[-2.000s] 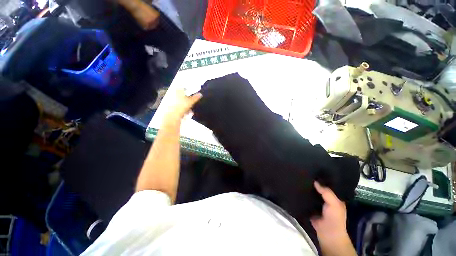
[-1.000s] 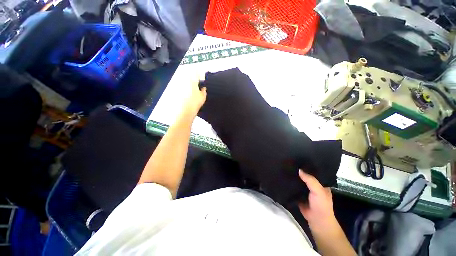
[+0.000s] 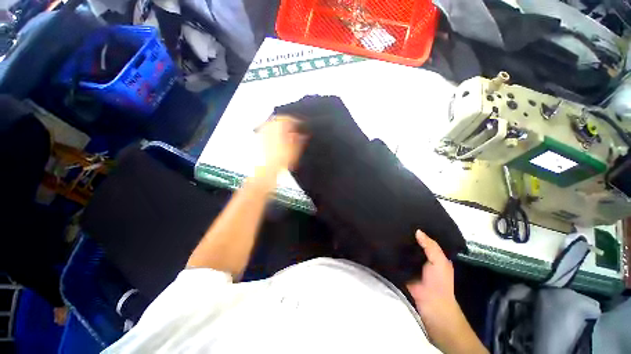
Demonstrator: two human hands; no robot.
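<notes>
A long black cut panel (image 3: pixel 367 187) lies slantwise over the white table's front edge, left of the sewing machine (image 3: pixel 533 138). My left hand (image 3: pixel 282 144) is at its far left end, blurred; its fingers are on the cloth, and I cannot tell how firmly they hold it. My right hand (image 3: pixel 434 276) grips the panel's near right part, thumb on top and fingers hidden beneath. The needle area (image 3: pixel 453 148) is to the right of the cloth, apart from it.
Black-handled scissors (image 3: pixel 512 220) lie on the machine bed. A red basket (image 3: pixel 356 31) stands at the table's far edge. A blue crate (image 3: pixel 128 72) is at the far left. Black cloth (image 3: pixel 152 214) fills a crate beside me. Grey and black pieces (image 3: pixel 546 311) are heaped lower right.
The panel's right end, spread out a second ago, now hangs down or is folded under. My left hand has moved slightly inward over the panel's far end. My right hand keeps its grip.
</notes>
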